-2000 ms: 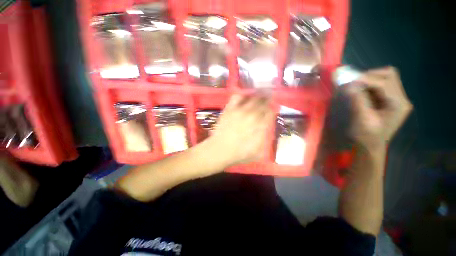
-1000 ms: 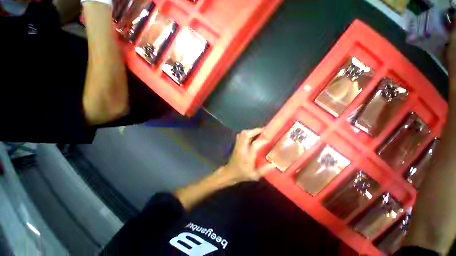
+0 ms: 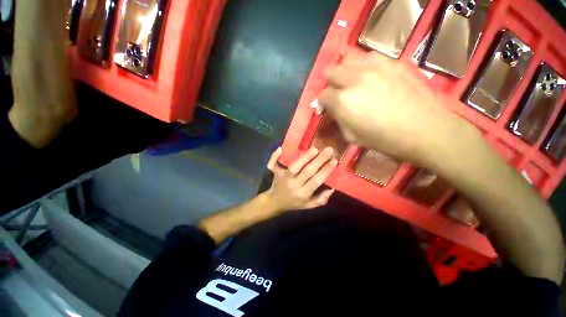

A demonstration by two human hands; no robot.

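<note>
A red foam tray (image 3: 397, 201) lies slanted in front of me, with closed gold-brown flip phones in its two rows of pockets. My left hand (image 3: 303, 179) lies on the tray's near left corner, fingers spread over the edge and the end of the corner phone (image 3: 329, 137). My right hand (image 3: 357, 99) reaches across the tray above that phone, fingers bent, and is slightly blurred. A small white wipe (image 3: 317, 106) shows at its fingertips. My right hand and forearm hide parts of the near-row phones. Another phone (image 3: 498, 74) lies in the far row, camera rings up.
Another red tray (image 3: 175, 68) with phones stands at the upper left, beside a person's bare forearm (image 3: 43, 74). The dark green mat (image 3: 248, 56) lies between the trays. A red shape (image 3: 456, 260) is below the tray's near edge. Pale metal rails are at the lower left.
My right hand has come from the right side across the tray to its left end, with the wipe now visible. My left hand has moved from the tray's side edge onto its near corner.
</note>
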